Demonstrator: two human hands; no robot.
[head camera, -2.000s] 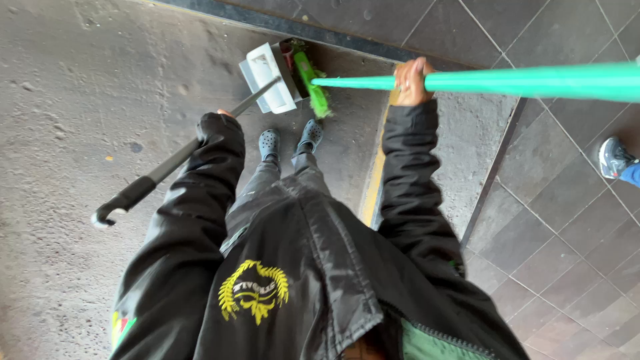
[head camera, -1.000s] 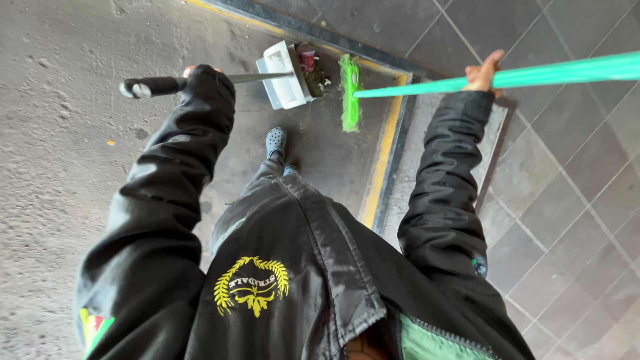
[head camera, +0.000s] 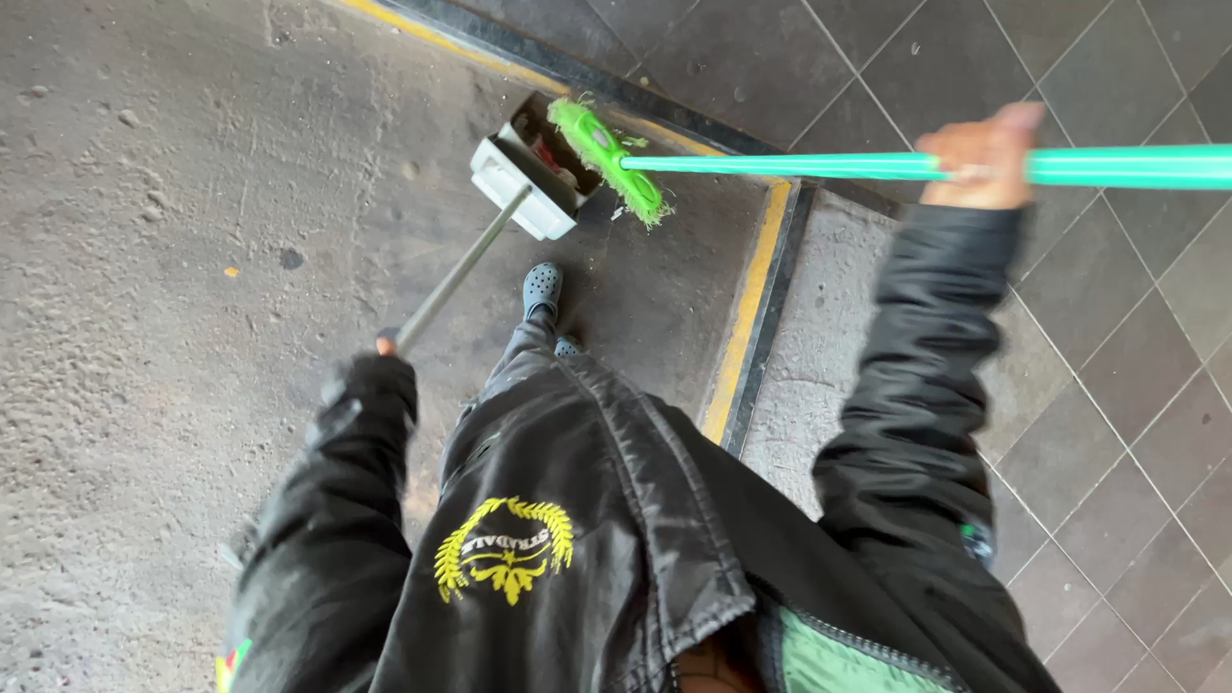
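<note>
My left hand (head camera: 387, 346), mostly hidden by the black sleeve, grips the grey pole of a long-handled dustpan (head camera: 525, 183). The pan rests on the concrete at upper centre, its dark inside holding some debris (head camera: 553, 159) with reddish bits. My right hand (head camera: 982, 159), blurred, is closed around the turquoise handle (head camera: 780, 167) of a push broom. The broom's bright green head (head camera: 611, 159) with frayed bristles lies at the right edge of the pan's mouth, slanting across it. A small light scrap (head camera: 618, 211) is on the floor beside the bristles.
A kerb edge with a yellow stripe (head camera: 746, 313) runs to the right of my feet and turns along the top beyond the pan. Past it lies dark diagonal tile (head camera: 1078, 327). My grey clog (head camera: 543, 289) stands below the pan on rough concrete (head camera: 192, 289).
The broom head has come from right of the pan to its mouth and now slants. My left hand has moved down nearer my body. The view has shifted along the kerb.
</note>
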